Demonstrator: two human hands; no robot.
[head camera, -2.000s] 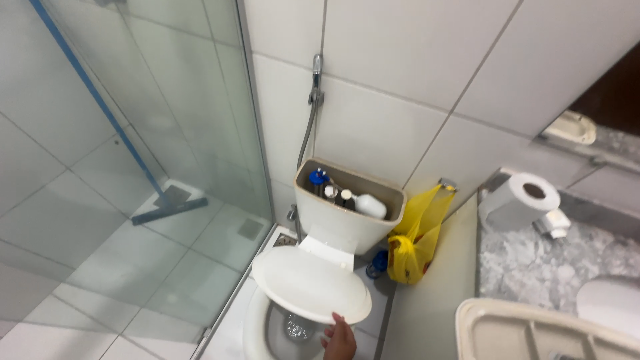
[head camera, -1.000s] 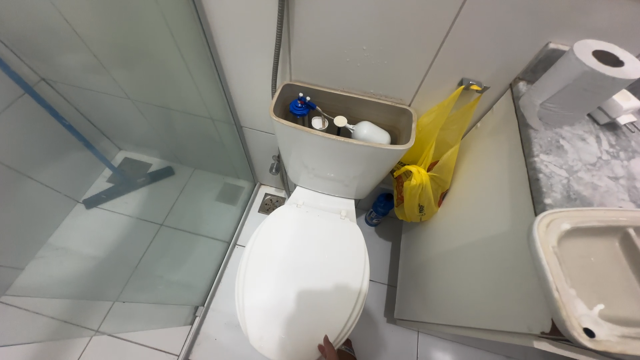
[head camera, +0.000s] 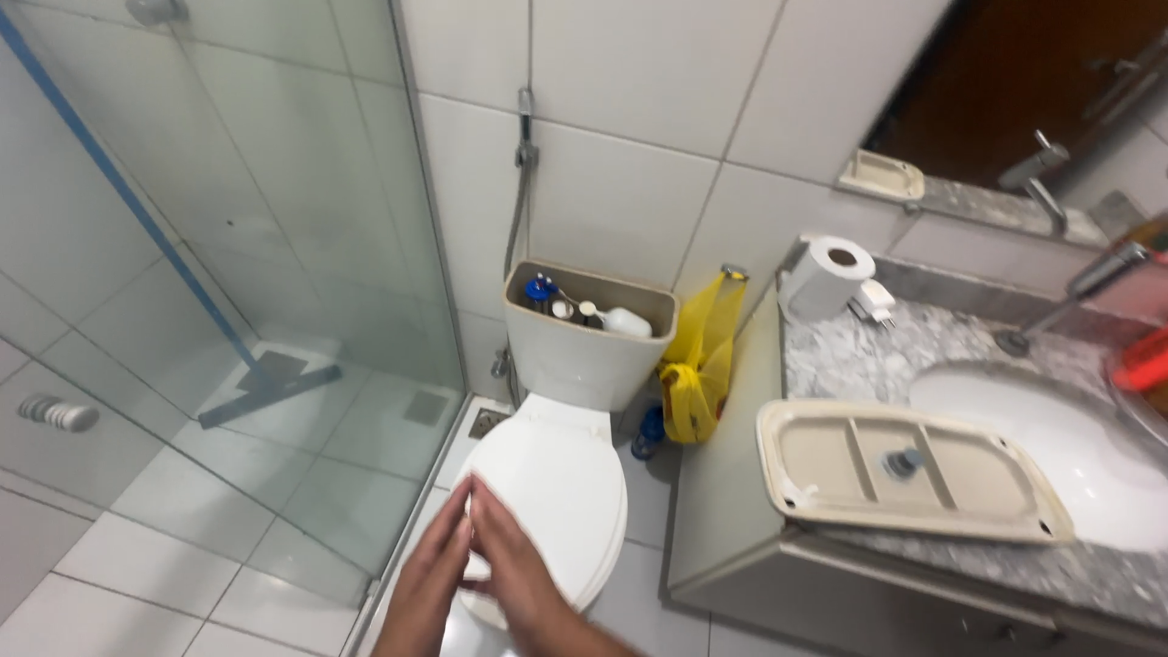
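Observation:
My left hand (head camera: 429, 561) and my right hand (head camera: 511, 547) meet at the fingertips above the white toilet lid (head camera: 557, 484), with nothing seen between them. The lid is down on the bowl. Behind it, the toilet cistern (head camera: 575, 365) stands uncovered, its float and valve parts (head camera: 620, 321) with a blue cap (head camera: 538, 289) showing inside. Upside down on the counter and over the basin's edge lies the beige cistern lid (head camera: 821, 456), its push button underside at the middle.
A glass shower screen (head camera: 365, 274) stands at left, a blue-handled squeegee (head camera: 274, 397) behind it. Yellow plastic bag (head camera: 698, 392) hangs beside the cistern, above a blue bottle (head camera: 648, 433). On the marble counter (head camera: 821, 360) are a paper roll (head camera: 826, 283) and white plug adapter (head camera: 874, 303), near the sink (head camera: 1086, 456).
The toilet lid, raised at a slant with a hand at its edge two seconds ago, is now down. Both hands have come together above it. The view has shifted right.

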